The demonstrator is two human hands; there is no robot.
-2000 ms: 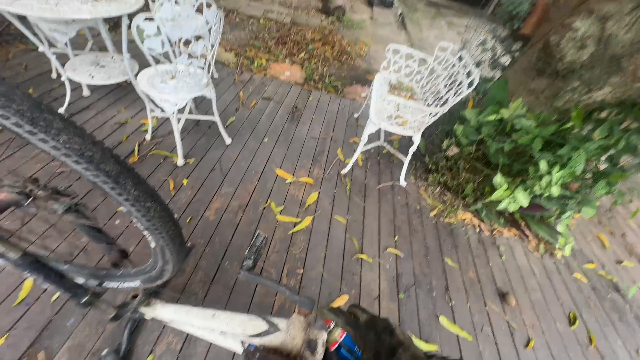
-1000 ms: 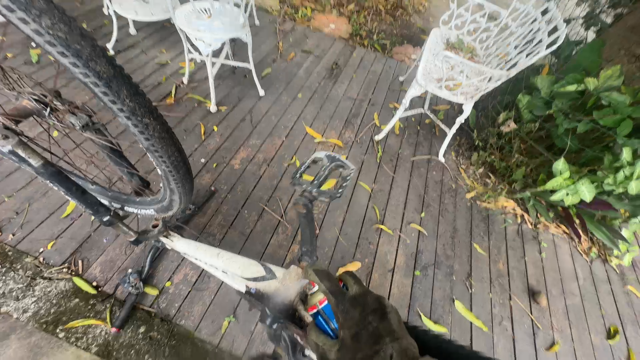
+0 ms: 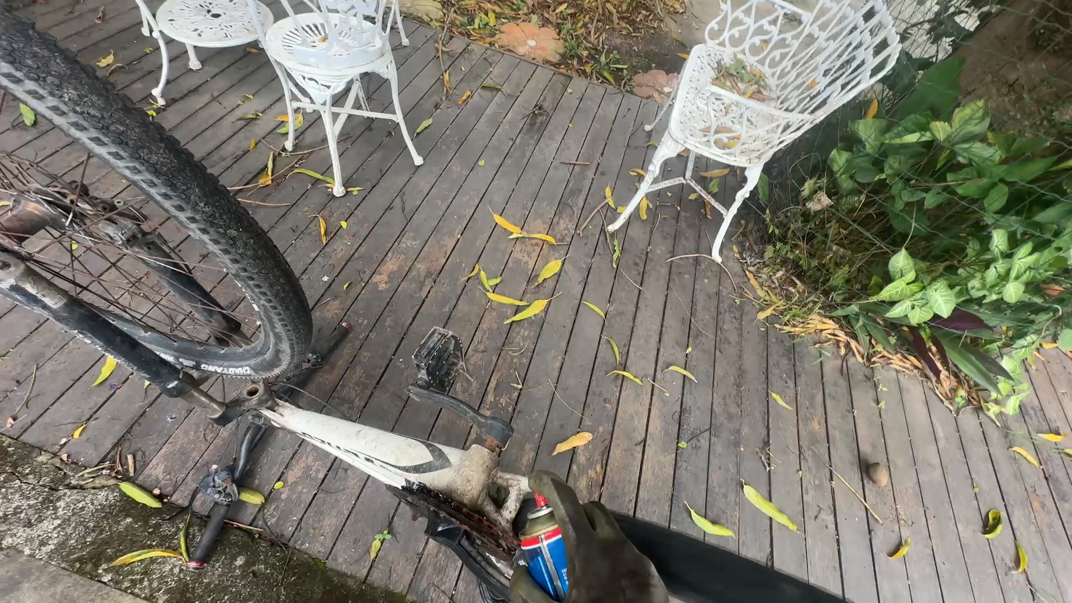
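A bicycle stands upside down, its white frame (image 3: 377,448) running from the left to the bottom middle. Its knobbly front tyre (image 3: 209,209) rises at the left. One handlebar grip (image 3: 209,536) rests low at the left. A crank arm (image 3: 456,406) ends in a black pedal (image 3: 439,358). The rusty-looking chainring (image 3: 469,523) lies beside the bottom bracket. My right hand (image 3: 599,544), in a dark, worn glove, grips a blue, white and red spray can (image 3: 544,548) with a red nozzle, close to the chainring. The lower part of the can is hidden. My left hand is out of view.
Yellow leaves are scattered over the wooden deck (image 3: 469,218). A white metal armchair (image 3: 712,109) stands at the upper right, near leafy plants (image 3: 938,276). Another white chair (image 3: 327,63) and a small round table (image 3: 213,21) stand upper left. Rough concrete (image 3: 50,502) edges the deck.
The pedal and crank arm have changed angle beside the frame. My right hand stays on the spray can near the bottom bracket. The view has shifted.
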